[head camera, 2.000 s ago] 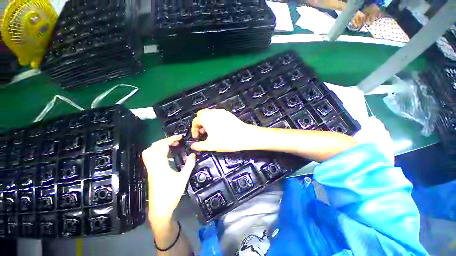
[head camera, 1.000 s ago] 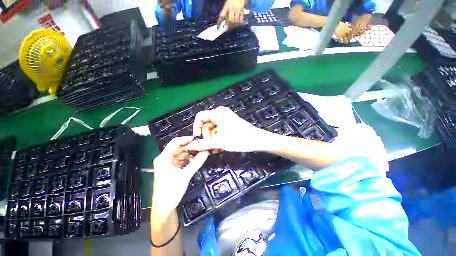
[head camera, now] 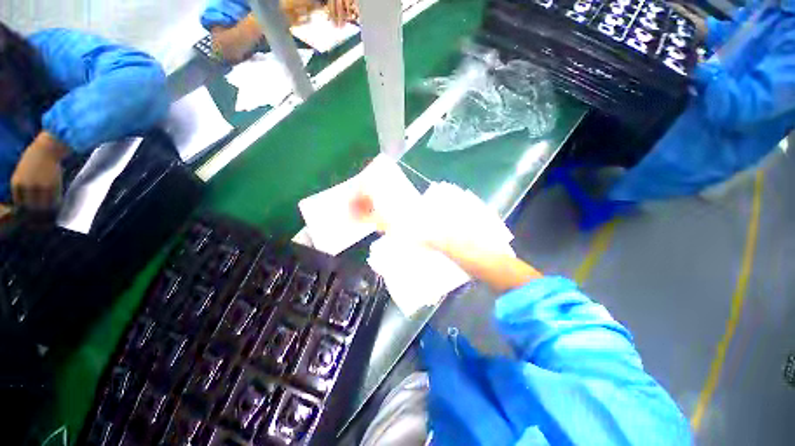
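Several white sheets lie in a loose overlapping pile on the green bench, beyond the tray's right corner. My right hand reaches over them from the lower right, with its fingertips on or just above a sheet. The hand is overexposed and blends into the white, so its grip is hidden. My left hand is out of the picture. The glossy black blister tray with square pockets lies at the lower left, partly cut off by the bottom edge. No small part can be made out.
A pale upright stands beyond the sheets. A crumpled clear bag lies right of it. Black tray stacks stand at left and upper right. Blue-sleeved people are across the bench and at right. Grey floor with yellow lines shows at right.
The view has turned right. My right hand has left the tray and moved to the white sheets. My left hand, earlier over the tray, has gone out of view, as has the yellow fan.
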